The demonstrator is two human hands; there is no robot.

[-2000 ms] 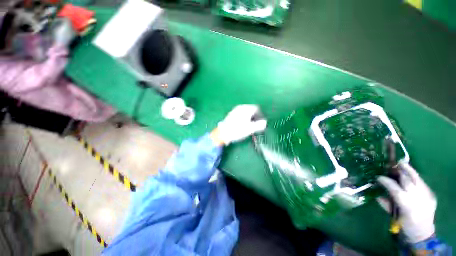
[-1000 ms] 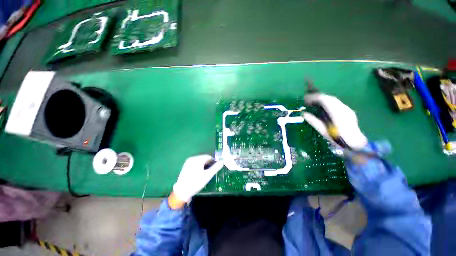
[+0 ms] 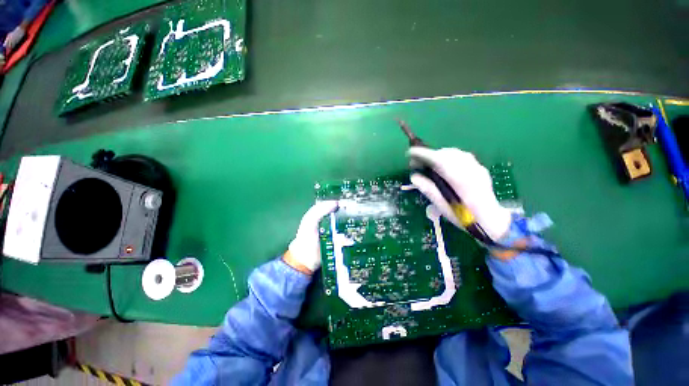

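A large green circuit board (image 3: 385, 264) with a broken loop of white tracks lies in front of me, its near edge at the bench's front edge. My left hand (image 3: 308, 237), in a white glove, holds the board's left edge. My right hand (image 3: 464, 188), in a white glove, holds a black and yellow soldering iron (image 3: 453, 202). The iron's tip points up and away, beyond the board's far edge, not touching the board. My right hand is over the board's far right part. Any solder wire in my left hand cannot be made out.
A grey fume extractor (image 3: 102, 219) and a solder spool (image 3: 174, 278) stand at left. Two other boards (image 3: 198, 53) lie on the conveyor (image 3: 393, 45). An iron stand with a tan sponge (image 3: 634, 162) and a blue pen-like item (image 3: 671, 147) are at right. A person's hand (image 3: 13, 38) shows top left.
My view has turned back to the bench. My left hand has moved up the board's left edge. The iron's tip has swung left, and the board is nearer to me in view.
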